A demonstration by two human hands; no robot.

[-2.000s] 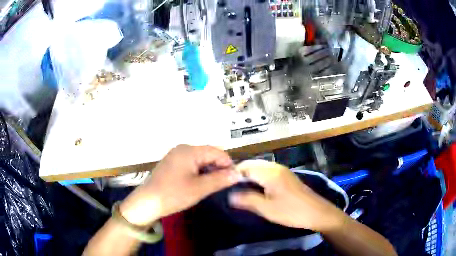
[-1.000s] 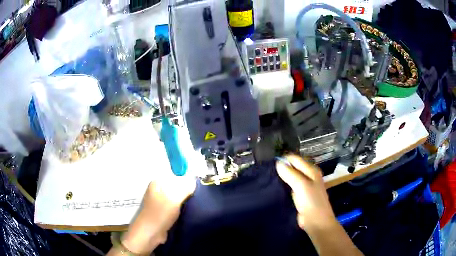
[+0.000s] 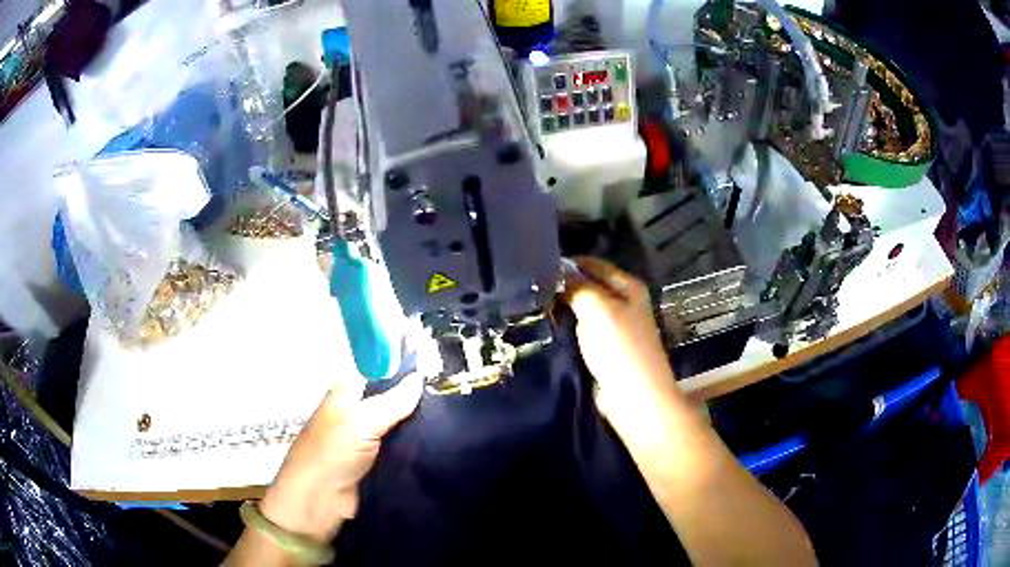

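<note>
The dark garment [image 3: 487, 465] lies under the button clamp [image 3: 471, 357] of the grey machine head [image 3: 465, 222] and hangs over the table's front edge. My left hand [image 3: 357, 426] holds the garment's left edge, just left of the clamp and below the teal-handled tool [image 3: 363, 316]. My right hand [image 3: 607, 327] grips the cloth right of the clamp, with its fingers beside the machine head. Its fingertips are partly hidden in shadow and cloth. The exact spot under the clamp cannot be made out.
A clear bag of buttons [image 3: 183, 301] lies at the left, with one loose button [image 3: 144, 422] near the ruler scale. The feeder arm [image 3: 820, 271] and green-rimmed bowl [image 3: 886, 168] stand at the right. The control panel [image 3: 581, 98] is behind. A blue crate [image 3: 958, 526] is at lower right.
Since one second ago, my right hand has moved left and up beside the machine head. My left hand stays left of the clamp. Earlier, both hands held the garment together in front of the table.
</note>
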